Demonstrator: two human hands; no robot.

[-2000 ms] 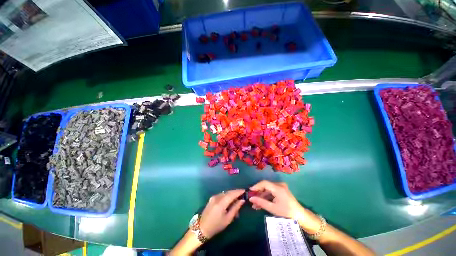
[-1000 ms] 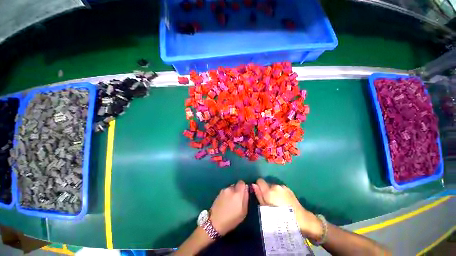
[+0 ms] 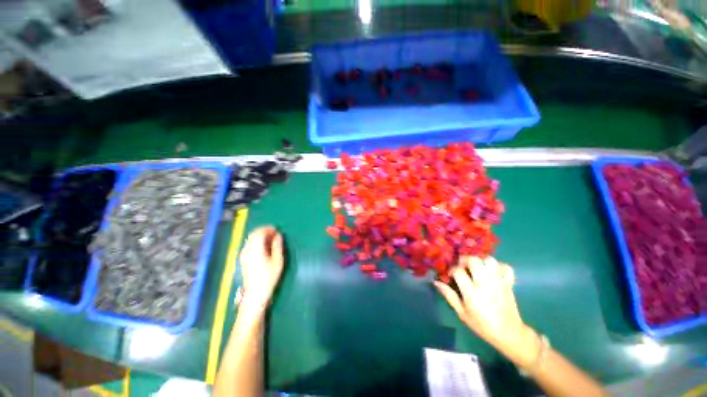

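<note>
A loose heap of small red parts (image 3: pixel 419 203) lies on the green worktop in the centre. My right hand (image 3: pixel 482 298) is at the heap's front right edge with its fingertips down among the parts; whether it grips one cannot be told. My left hand (image 3: pixel 262 260) is over the worktop left of the heap, its fingers curled and blurred; no part shows in it. A small pile of black-and-grey parts (image 3: pixel 256 180) lies just beyond my left hand, next to the grey parts' tray.
A deep blue bin (image 3: pixel 419 124) with dark red pieces stands behind the heap. Shallow trays hold grey parts (image 3: pixel 155 240) and black parts (image 3: pixel 74 233) at left, magenta parts (image 3: pixel 659 236) at right. A white sheet (image 3: pixel 132 46) hangs upper left. A printed card (image 3: pixel 453 372) is at bottom.
My hands were together in front of the heap, holding a small dark piece. They have parted: the left moved left towards the black-and-grey pile, the right moved forward and right to the heap. The view has shifted.
</note>
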